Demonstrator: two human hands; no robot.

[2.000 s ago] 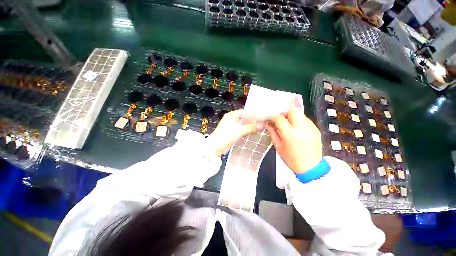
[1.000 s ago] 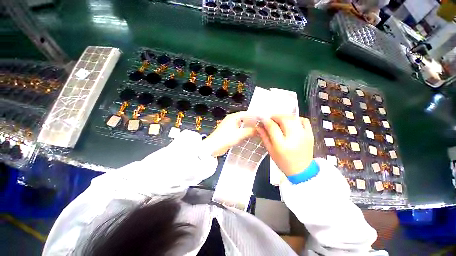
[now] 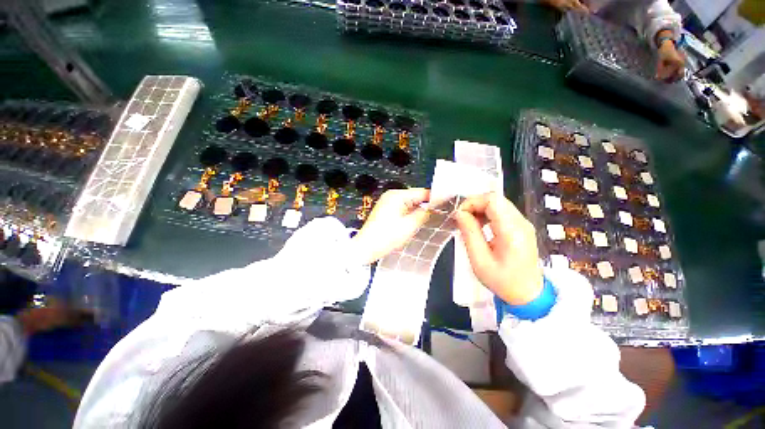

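My left hand [image 3: 392,219] grips the edge of a long adhesive pad sheet [image 3: 411,266] with a grid of squares, which hangs down toward my body. My right hand [image 3: 502,243], with a blue wrist band [image 3: 532,303], has its fingertips close together at the sheet's right edge; whether they pinch anything is too blurred to tell. A plain white liner part [image 3: 457,179] stands up above the fingers. The blister tray being worked [image 3: 314,151] lies to the left, with black round modules, orange-gold tails and several whitish pads along its front row.
A stack of pad sheets [image 3: 134,159] lies left of the tray, another pale gridded stack [image 3: 468,289] under my right hand. Stacked trays of padded modules [image 3: 600,218] stand right. More trays [image 3: 428,18] stand at the back. Another person's hand [image 3: 668,60] is at upper right.
My right fingertips have shifted slightly right, away from the left ones. One more whitish pad shows in the tray's front row beside my left sleeve. Another person's arm has appeared at lower left.
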